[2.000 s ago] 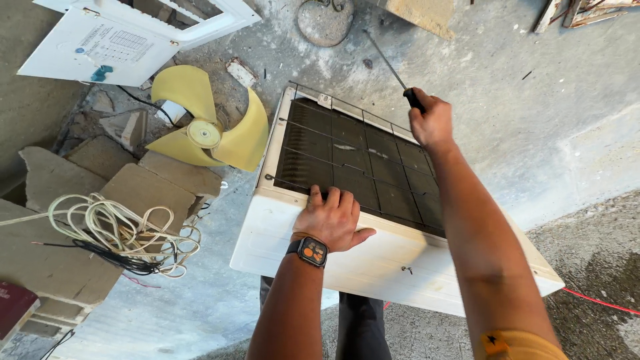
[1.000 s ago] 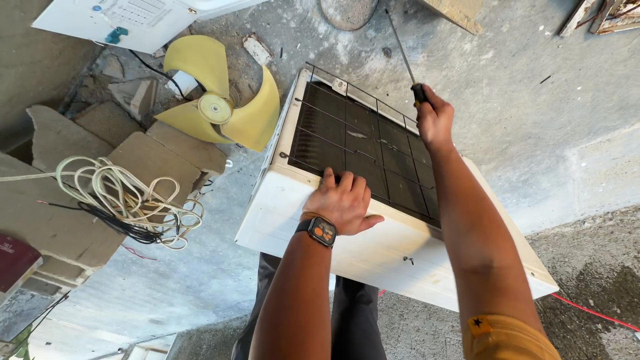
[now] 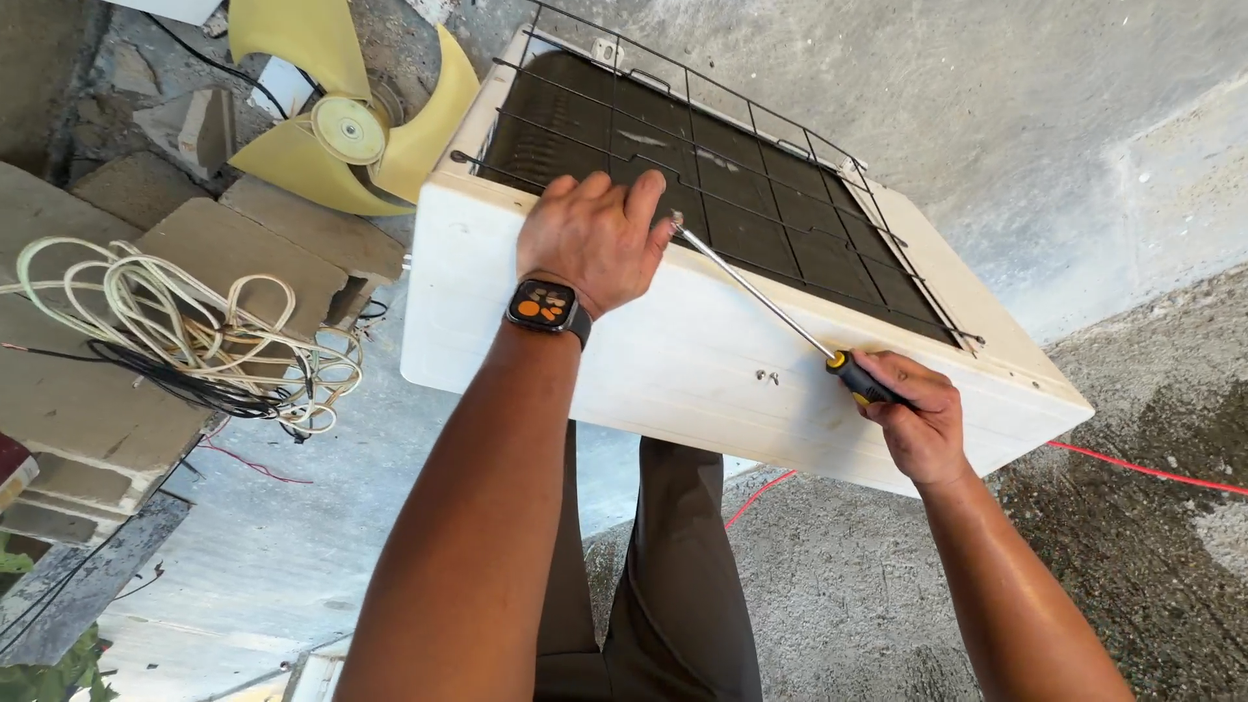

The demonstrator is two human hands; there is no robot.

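A white metal air conditioner outdoor unit casing [image 3: 507, 283] stands in front of me, with a black wire grille [image 3: 741, 136] over its dark coil side. My left hand [image 3: 595, 234] rests on the casing's near top edge by the grille, holding no tool; its thumb and forefinger are close to a small object at the screwdriver's tip. In my right hand [image 3: 912, 405] is a long-shafted screwdriver [image 3: 760, 297] with a black and yellow handle. Its shaft slants up and left to my left thumb. Two small screws [image 3: 767, 377] sit on the casing's white face.
A yellow fan blade [image 3: 419, 146] leans at the casing's left. Coiled white and black cables [image 3: 195, 331] lie on concrete blocks [image 3: 88, 409] at the left. A red cable [image 3: 1150, 463] runs along the ground behind the casing's lower right.
The screwdriver has come down from beyond the casing's far side, and its tip now meets my left thumb. My left hand stays on the casing's edge. The view has moved closer.
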